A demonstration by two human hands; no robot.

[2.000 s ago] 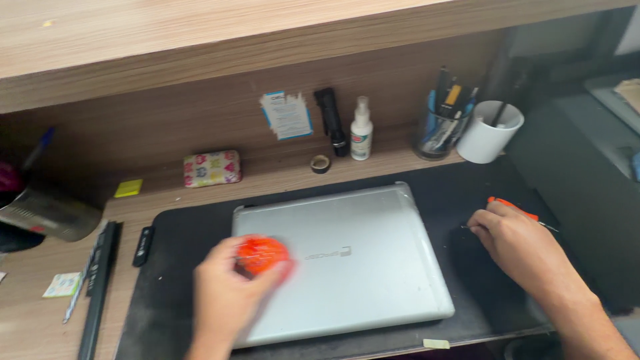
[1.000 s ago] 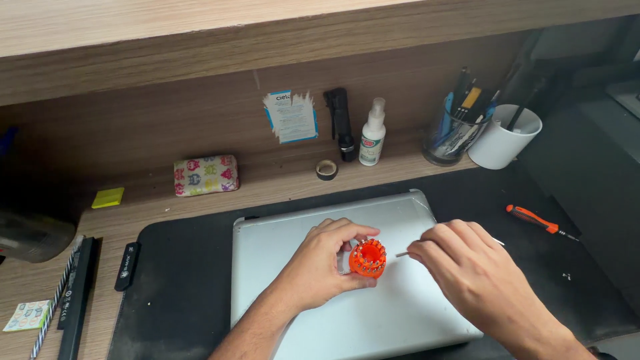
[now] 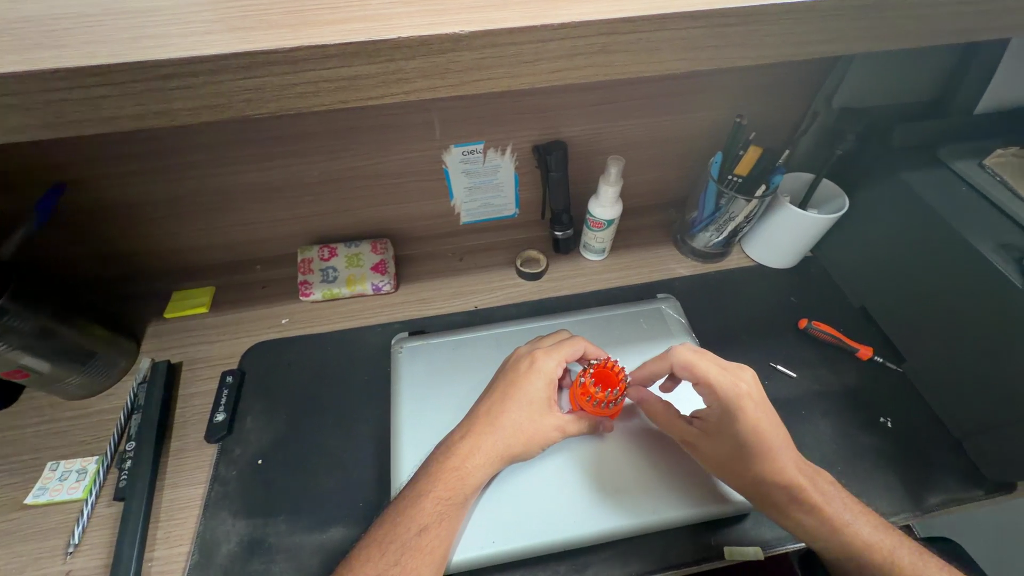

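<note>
My left hand (image 3: pixel 532 396) grips an orange round screwdriver-bit holder (image 3: pixel 598 390) above a closed silver laptop (image 3: pixel 496 496). Metal bits stand in a ring around the holder's hollow middle. At the holder's right rim are the thumb and index fingertips of my right hand (image 3: pixel 712 400); whether a bit is pinched between them cannot be made out. On the black desk mat to the right lies an orange and black screwdriver (image 3: pixel 840 339), its shaft pointing right. A small metal bit or shaft piece (image 3: pixel 782 370) lies between it and my right hand.
Behind the laptop stand a roll of tape (image 3: pixel 531 264), a black flashlight (image 3: pixel 558 196), a spray bottle (image 3: pixel 602 212), a glass of pens (image 3: pixel 720 216) and a white cup (image 3: pixel 792 224). A patterned case (image 3: pixel 346 270) is at back left. A shelf edge (image 3: pixel 480 64) overhangs the desk.
My right hand has moved in to the bit holder's rim. A small metal piece now shows on the mat. Two seconds ago my right hand was at the screwdriver on the mat.
</note>
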